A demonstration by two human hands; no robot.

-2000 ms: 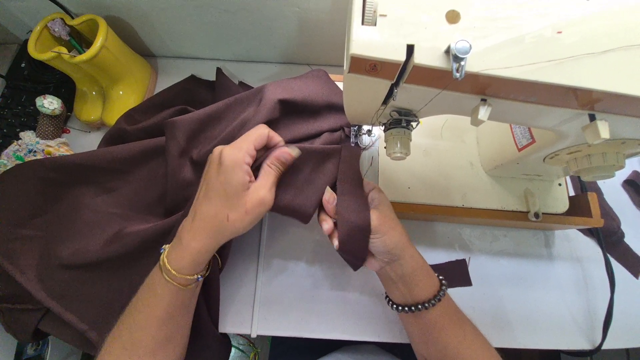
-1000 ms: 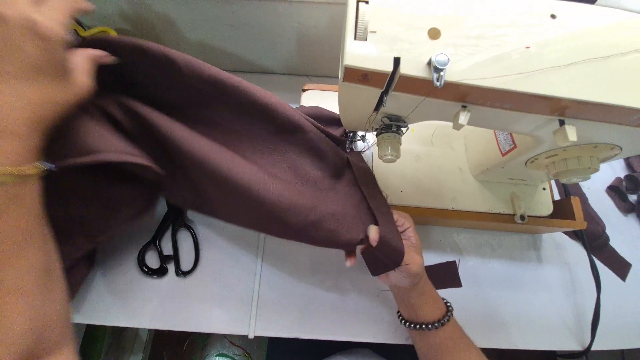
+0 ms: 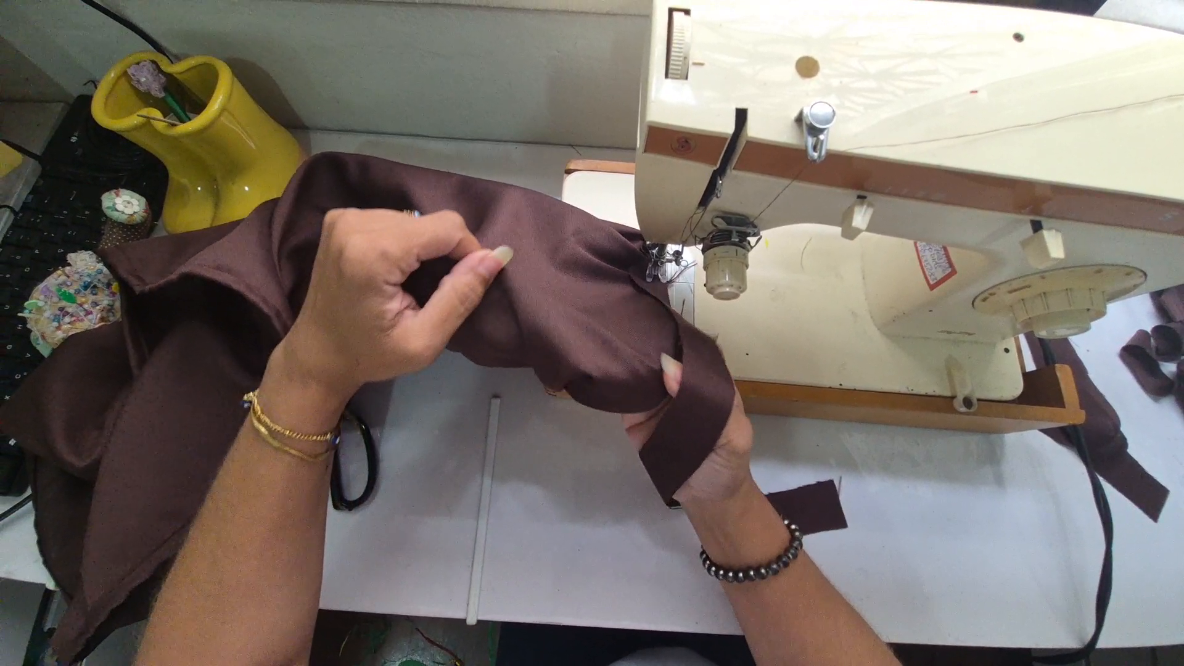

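Dark brown fabric (image 3: 555,277) stretches from the left side of the table to the needle area of a cream sewing machine (image 3: 888,166). Its edge lies at the presser foot (image 3: 668,262), where thread shows. My right hand (image 3: 708,444) holds the fabric's edge and a folded brown strip (image 3: 698,412) just in front of the machine; the strip's end hangs over the palm. My left hand (image 3: 398,296) is above the fabric, thumb and forefinger bent close together. Whether cloth is pinched between them cannot be told.
A yellow boot-shaped pot (image 3: 199,139), a pincushion (image 3: 72,296) and a black keyboard (image 3: 55,176) are at the left. A scissors handle (image 3: 356,462) shows beside my left wrist. A brown scrap (image 3: 809,507) lies by my right wrist; a black cord (image 3: 1103,527) hangs at the right.
My left hand has swung from the upper left back over the fabric. The cloth, pulled out to the left a second ago, now lies lower and covers most of the scissors.
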